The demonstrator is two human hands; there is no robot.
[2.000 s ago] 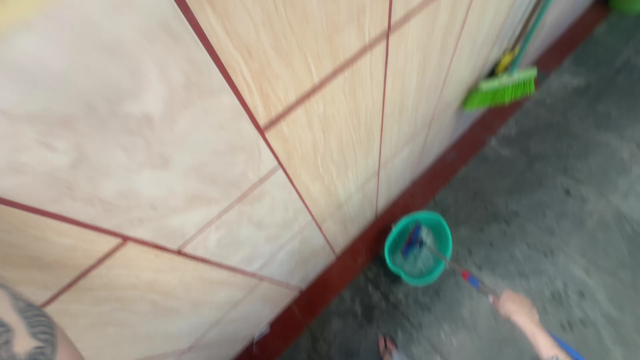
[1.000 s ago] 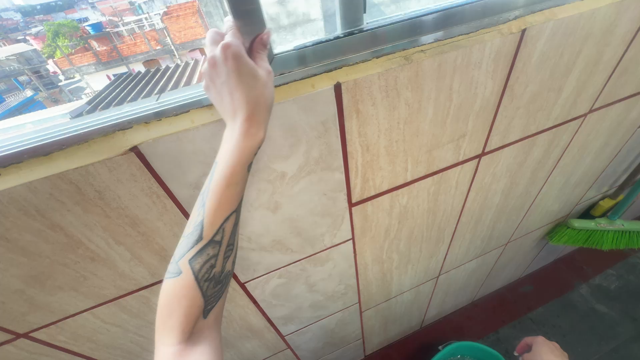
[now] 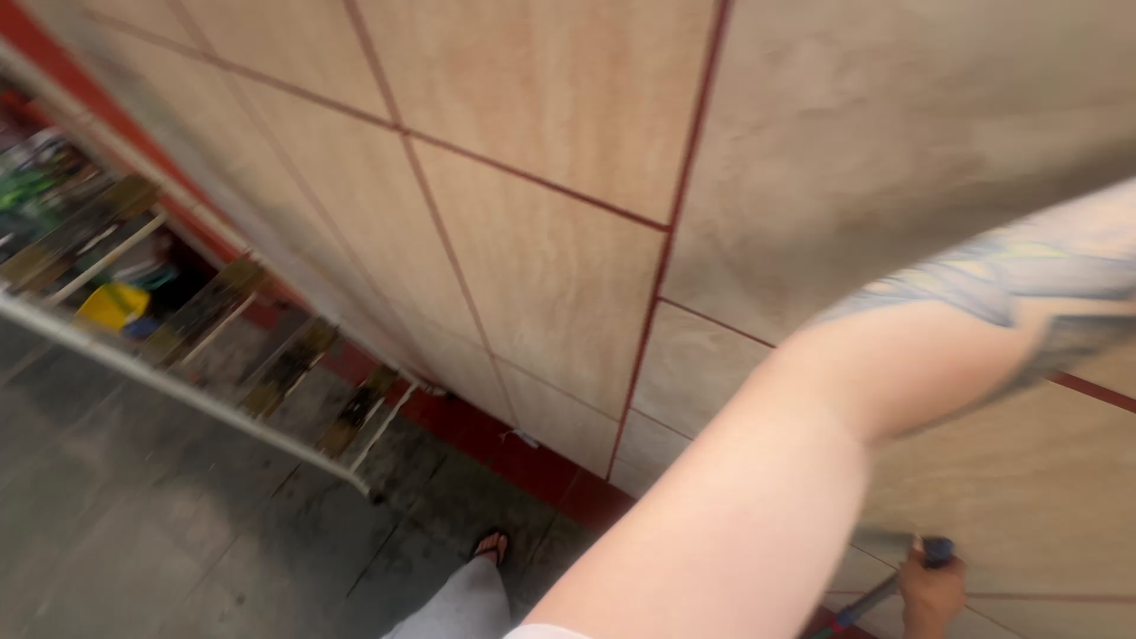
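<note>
My left forearm and upper arm, with tattoos, stretch from the bottom middle to the right edge in front of the tiled wall [image 3: 532, 204]; my left hand is outside the view. At the lower right, beyond that arm, my right hand [image 3: 932, 587] is closed around a long-handled tool [image 3: 874, 596], close to its dark blue end. The handle slants down to the left and has blue and red parts. Blur hides the exact shape of the dark end. The hand is near the lower wall tiles.
Along the left runs a stair or ladder with a pale metal rail [image 3: 177, 390] and worn wooden treads [image 3: 288, 359]. A yellow container [image 3: 114, 306] shows behind it. A red baseboard [image 3: 532, 457] borders the grey floor [image 3: 177, 532]. My foot in a flip-flop [image 3: 491, 545] stands near it.
The view has swung far down and round from the window. My left hand, on the window frame one second ago, has left the view. My right hand was beside the teal bucket, which is out of view.
</note>
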